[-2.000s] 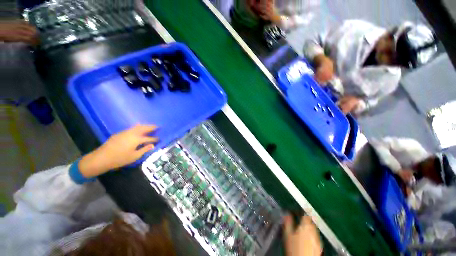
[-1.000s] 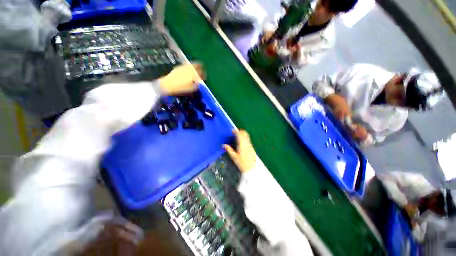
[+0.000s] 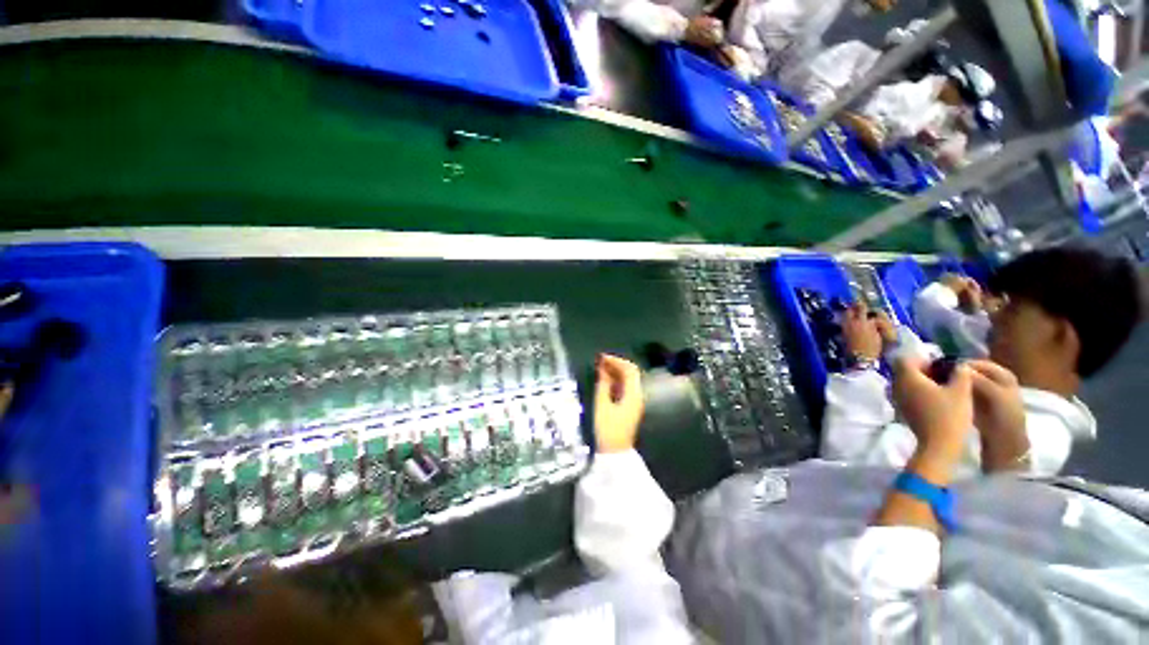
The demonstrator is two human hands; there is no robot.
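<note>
A clear blister tray (image 3: 365,435) with two rows of green circuit boards (image 3: 473,444) lies on the dark bench. A dark part with a pale face (image 3: 422,466) lies on its front row. My right hand (image 3: 617,401) is just beyond the tray's right end, fingers curled and blurred; I see nothing in it, but its grip is unclear. Of my left hand only a sliver of skin (image 3: 5,396) seems to show at the left edge, over the blue parts bin (image 3: 95,504). Black housings (image 3: 53,340) lie in that bin.
A green conveyor (image 3: 315,151) with a white edge rail (image 3: 416,243) runs behind the tray, carrying scattered small units. Small black parts (image 3: 670,359) lie right of my hand. Beyond are another blister tray (image 3: 743,359), blue bins and neighbouring workers. Blue bins also line the far side.
The view has swung to the right. My left arm, earlier stretched over the blue bin, is almost out of the picture. My right hand has moved from the bin's corner to the tray's right end.
</note>
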